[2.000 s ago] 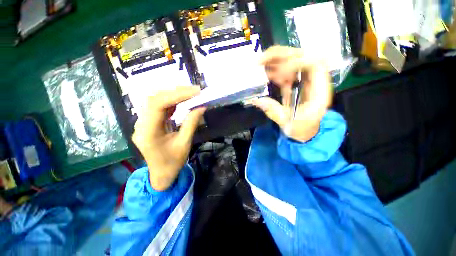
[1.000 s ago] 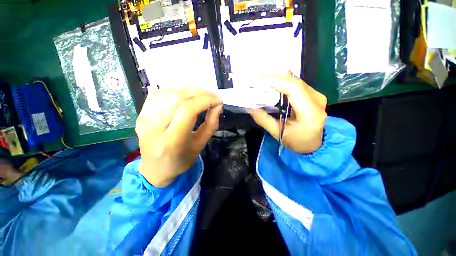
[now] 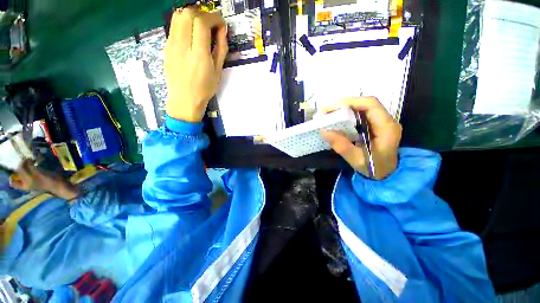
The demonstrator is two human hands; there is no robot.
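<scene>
Two open tablet assemblies lie side by side on a black foam pad (image 3: pixel 237 155). My left hand (image 3: pixel 194 65) is over the upper left part of the left tablet (image 3: pixel 251 97), fingertips near its circuit board; whether they hold a small piece is hidden. My right hand (image 3: pixel 370 139) holds a white adhesive sheet (image 3: pixel 308 135) with rows of small marks, between thumb and fingers, over the lower edge of the right tablet (image 3: pixel 355 77). Thin tweezers (image 3: pixel 368 142) are also kept in my right hand, pointing down toward the wrist.
A clear plastic bag with a white strip (image 3: pixel 141 89) lies left of the tablets. Another clear bag (image 3: pixel 473 127) with a white sheet (image 3: pixel 512 59) is at right. A blue box with wires (image 3: pixel 90 130) and a neighbour's hand (image 3: pixel 44 179) are at the left.
My left hand has let go of the white sheet and moved up to the left tablet's board end. My right hand still holds the sheet, now tilted. The view has shifted left.
</scene>
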